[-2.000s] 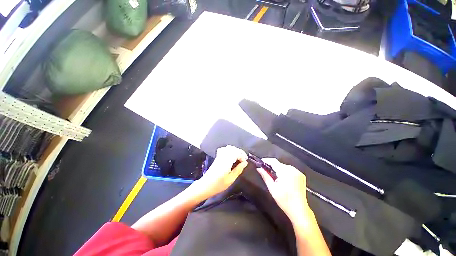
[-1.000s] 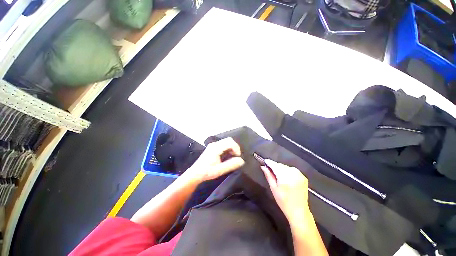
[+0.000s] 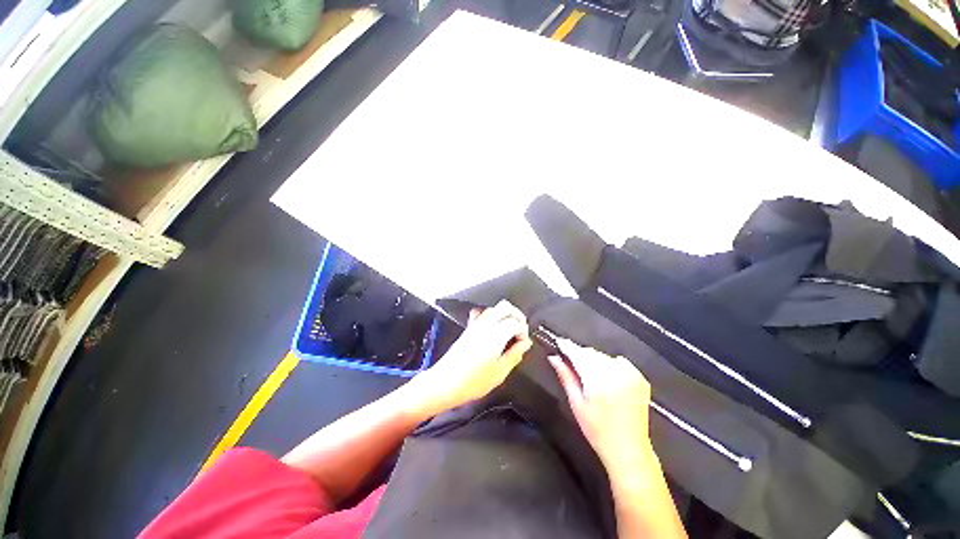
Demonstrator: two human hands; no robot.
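Observation:
A black zippered panel [image 3: 684,442] lies over the table's near edge and my lap, with a silver zipper [image 3: 700,434] along it. My left hand [image 3: 493,353] pinches the panel near its far left end. My right hand [image 3: 600,395] holds small snips [image 3: 547,337], blades pointing at my left fingertips; the handles are mostly hidden in my palm. A second panel with a silver zipper [image 3: 705,356] lies just beyond. A pile of black panels [image 3: 842,263] sits at the right of the white table [image 3: 442,158]. Thread ends are too small to see.
A blue bin [image 3: 363,365] with black pieces stands below the table's left edge. Another blue bin [image 3: 879,105] is at the far right. A checked stool [image 3: 758,23] stands beyond the table. Shelves with green sacks [image 3: 168,100] are at the left. A yellow line [image 3: 253,411] crosses the dark floor.
My left hand lifted off with fingers apart, then came back onto the panel beside the snips. The panel's far left corner lies differently. The view has shifted slightly.

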